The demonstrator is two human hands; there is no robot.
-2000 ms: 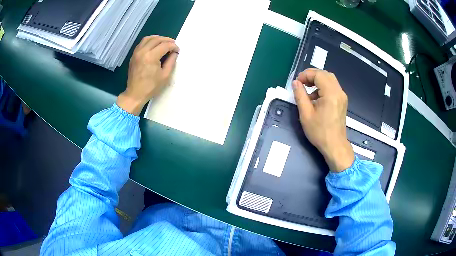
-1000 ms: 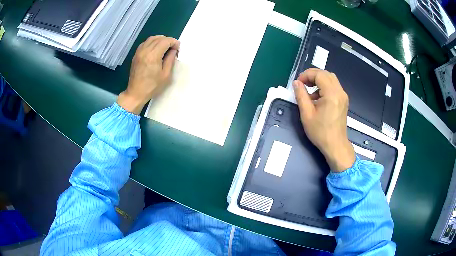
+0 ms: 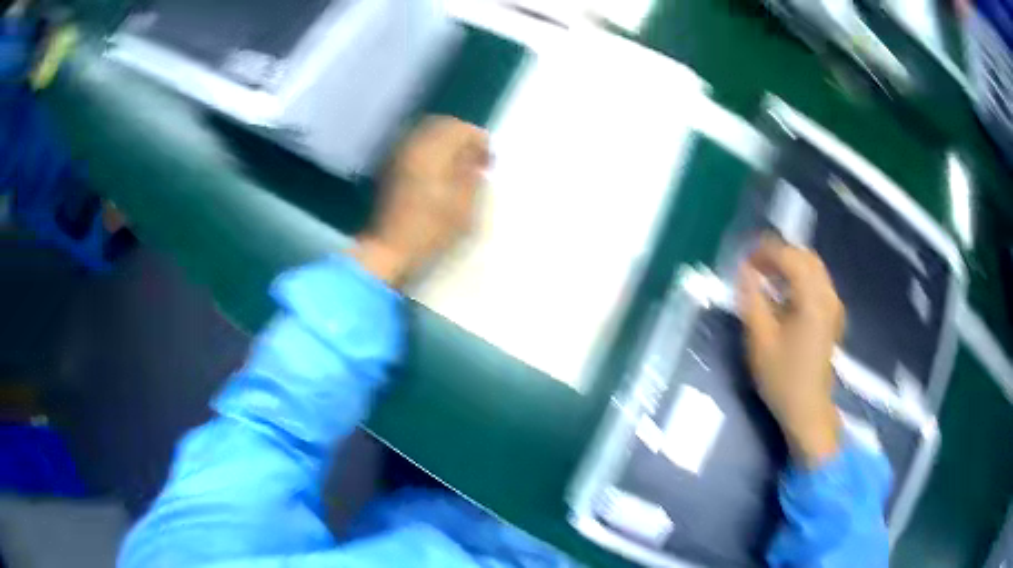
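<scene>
The view is blurred. My left hand [image 3: 428,194] rests at the left edge of a long white and cream sheet [image 3: 578,189], fingers curled; whether it holds anything cannot be told. My right hand [image 3: 794,338] is over the top left part of the near dark tablet back cover [image 3: 716,488], thumb and fingers brought together; anything between them is too blurred to tell. The near cover lies in a white tray, with a white rectangular sticker [image 3: 692,428] on it. A second dark cover [image 3: 878,250] lies behind it, with another white sticker [image 3: 790,211].
A thick stack of white-edged covers [image 3: 367,94] stands at the upper left of the green bench [image 3: 489,366]. A pale rail [image 3: 728,131] crosses behind the sheet. Blurred grey objects lie at the back right. A blue object [image 3: 39,457] is at the lower left, off the bench.
The whole view has shifted and blurred, so bench, covers and hands appear farther right and lower. Both hands keep about the same places relative to the sheet and covers.
</scene>
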